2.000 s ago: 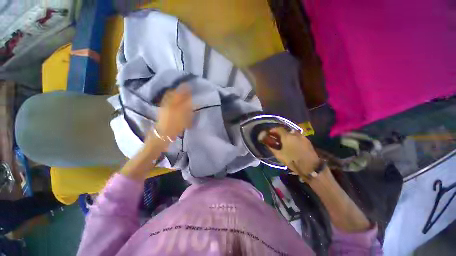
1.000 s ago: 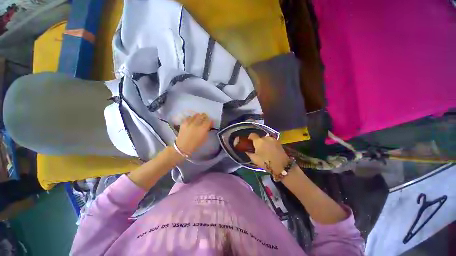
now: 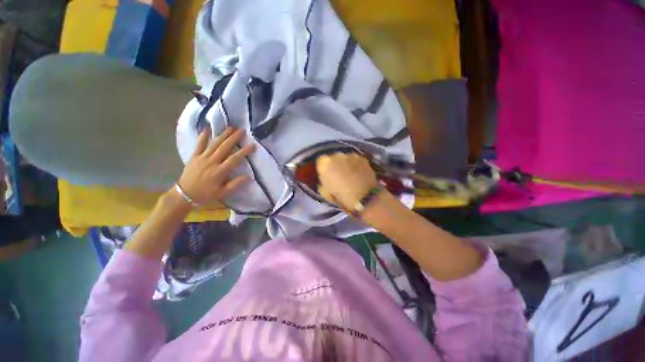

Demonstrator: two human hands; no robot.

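A white garment piece [image 3: 276, 42] with dark seam and stripe lines lies bunched over the right part of the grey padded board [image 3: 99, 120]. My left hand [image 3: 216, 170] lies flat on the garment's left part with fingers spread. My right hand [image 3: 346, 180] is closed around the reddish-brown handle of the steam iron [image 3: 306, 177], which sits on the garment's lower middle. My hand and the cloth hide most of the iron. Its hose [image 3: 442, 185] runs off to the right.
The yellow table cover [image 3: 417, 42] lies under the board, with a dark iron rest [image 3: 438, 127] at its right. A blue support [image 3: 138, 35] stands upper left. A pink-covered table [image 3: 566, 92] is at the right. A white sheet with a hanger drawing [image 3: 601, 304] is lower right.
The iron in my right hand has moved left onto the garment. My left hand has moved left and opened flat on the cloth. The view has shifted.
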